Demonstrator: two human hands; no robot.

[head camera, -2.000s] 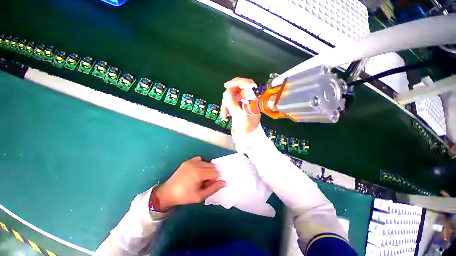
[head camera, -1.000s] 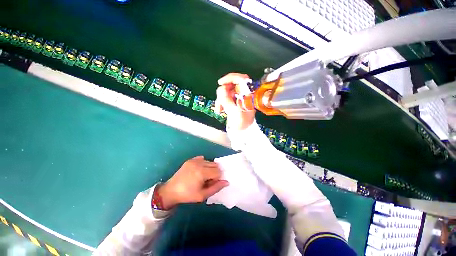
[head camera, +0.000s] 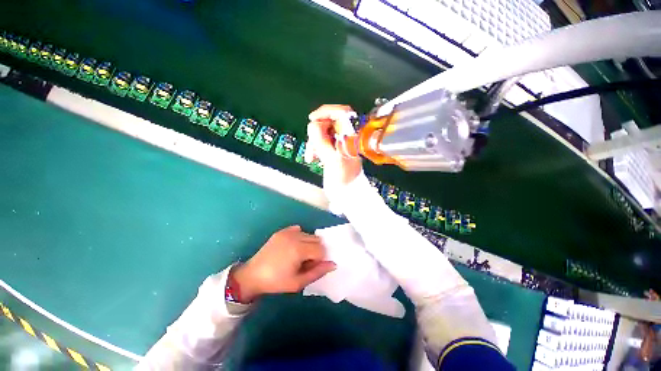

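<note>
My right hand (head camera: 335, 145) is over the dark green belt. Its fingers are closed around the amber piece (head camera: 373, 139) at the front of the silver pneumatic cylinder (head camera: 429, 136). A row of green circuit boards (head camera: 185, 102) with yellow and blue parts lies along the belt and passes under my right hand, which hides some of them. My left hand (head camera: 285, 265) rests on the teal bench with fingers curled, its fingertips at the left edge of a crumpled white sheet (head camera: 349, 262). Whether it pinches the sheet is unclear.
A pale rail (head camera: 181, 151) with dark specks separates belt and bench. A thick white support arm (head camera: 551, 61) and a black hose cross at upper right. White blocks in rows (head camera: 576, 335) stand at lower right, and more (head camera: 500, 22) stand across the belt. A person's hand shows at the right edge.
The row of boards has shifted to the right along the belt. My right hand and the cylinder have moved slightly left together. My left hand is nearly unchanged on the sheet.
</note>
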